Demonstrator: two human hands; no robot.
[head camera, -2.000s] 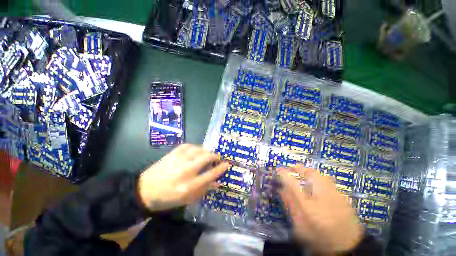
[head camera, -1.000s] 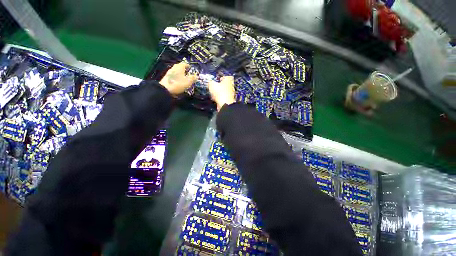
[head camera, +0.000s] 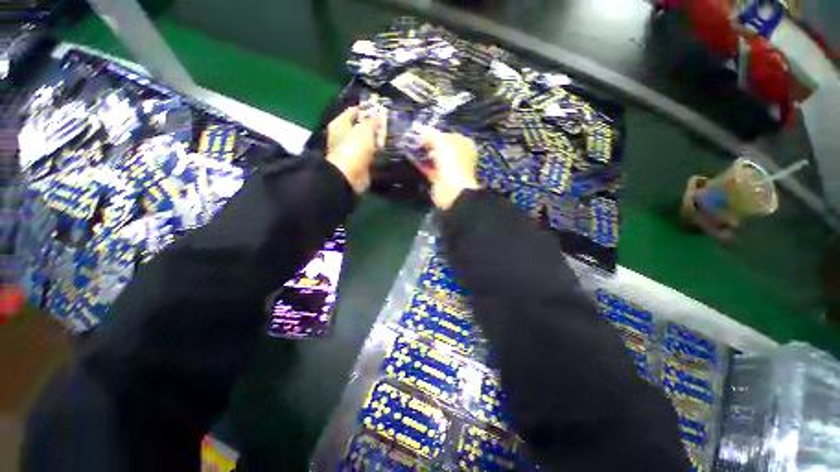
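Note:
My left hand (head camera: 356, 147) and my right hand (head camera: 449, 164) are both over the near left part of the far black bin (head camera: 603, 258), a short way apart. Each hand has silvery-blue circuit boards at its fingertips; blur hides how many. Loose circuit boards (head camera: 557, 171) lie heaped in the bin. The clear blister tray (head camera: 373, 341) is nearer to me, with blue boards in its visible pockets. My right sleeve covers its middle.
A left black bin holds heaped boards (head camera: 87, 198). A lit smartphone (head camera: 309, 300) lies partly under my left sleeve. Empty clear trays (head camera: 783, 410) are stacked at right. A drink cup with a straw (head camera: 744, 191) stands far right. Red items (head camera: 764, 69) show at top right.
Over two seconds both hands have gone from the blister tray to the far bin. Since one second ago they have moved slightly apart, and the view has shifted.

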